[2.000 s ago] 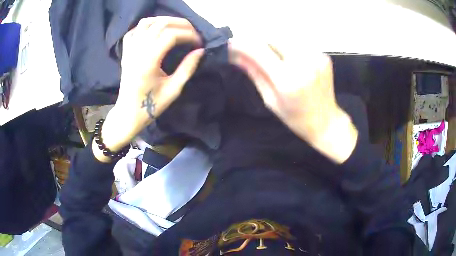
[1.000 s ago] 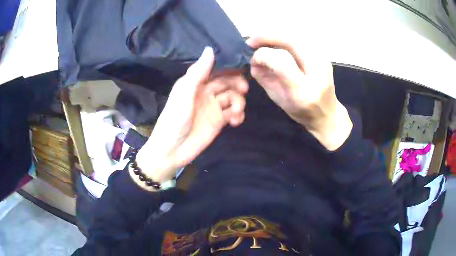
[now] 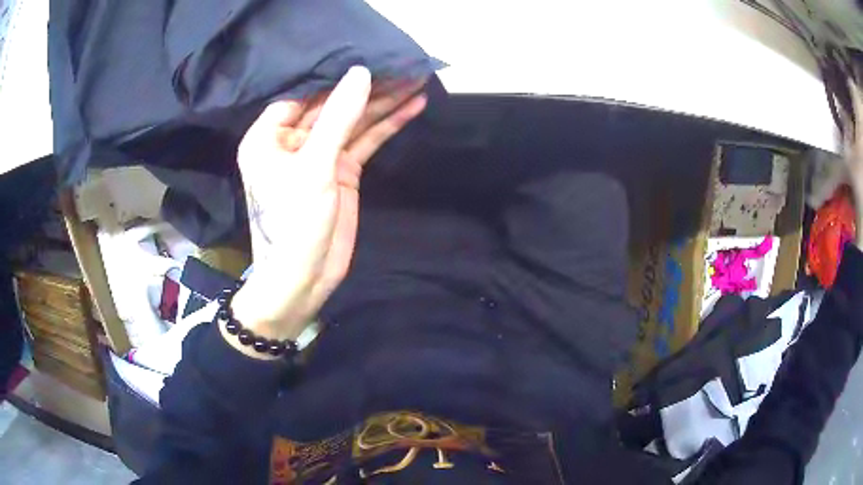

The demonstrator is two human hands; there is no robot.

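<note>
A dark charcoal fabric panel [image 3: 218, 57] lies over the white table edge at upper left, its lower edge hanging down and its corner pointing right. My left hand [image 3: 308, 180] is at this edge near the corner, thumb on top of the cloth and fingers at its underside, holding it. My right arm reaches up along the right rim. Only a blurred, cut-off part of my right hand [image 3: 854, 180] shows at the right edge, and what it holds cannot be seen.
The white table [image 3: 587, 47] curves across the top. An open box of scraps [image 3: 85, 256] is below left. At right are a box with bright pink material [image 3: 740, 267], black and pale cut pieces [image 3: 719, 379] and an orange-red item [image 3: 830, 232]. Blurred dark cables run at upper right.
My right hand has let go of the fabric corner and moved far right to the picture's rim. My left hand has moved up and left onto the cloth edge. The view has shifted.
</note>
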